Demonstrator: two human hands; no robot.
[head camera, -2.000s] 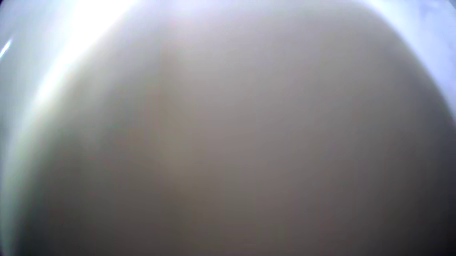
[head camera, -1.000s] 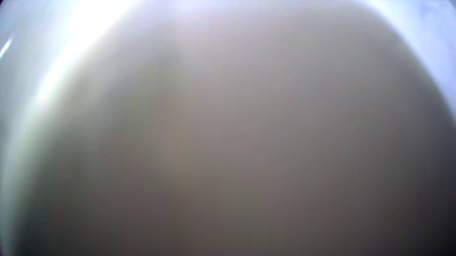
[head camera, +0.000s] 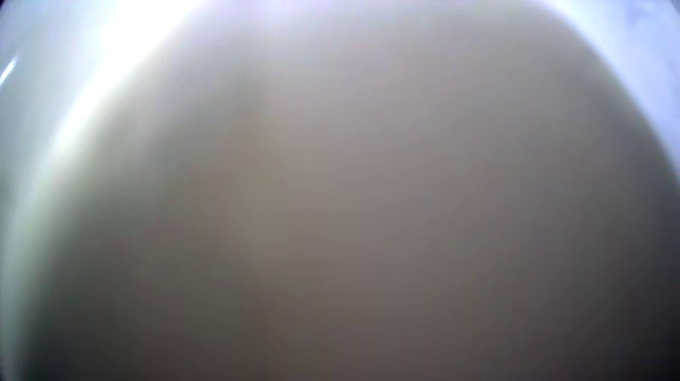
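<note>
A blurred grey-brown surface (head camera: 373, 201) fills almost the whole head view, very close to the camera. It has a curved upper outline and no readable detail, and I cannot tell what it is. Neither my left hand nor my right hand can be made out. Anything behind the surface is hidden.
Bright whitish blur (head camera: 112, 45) shows along the upper left rim, with a small bright streak at the far left. A pale bluish area (head camera: 641, 52) shows at the upper right corner. Neither can be identified.
</note>
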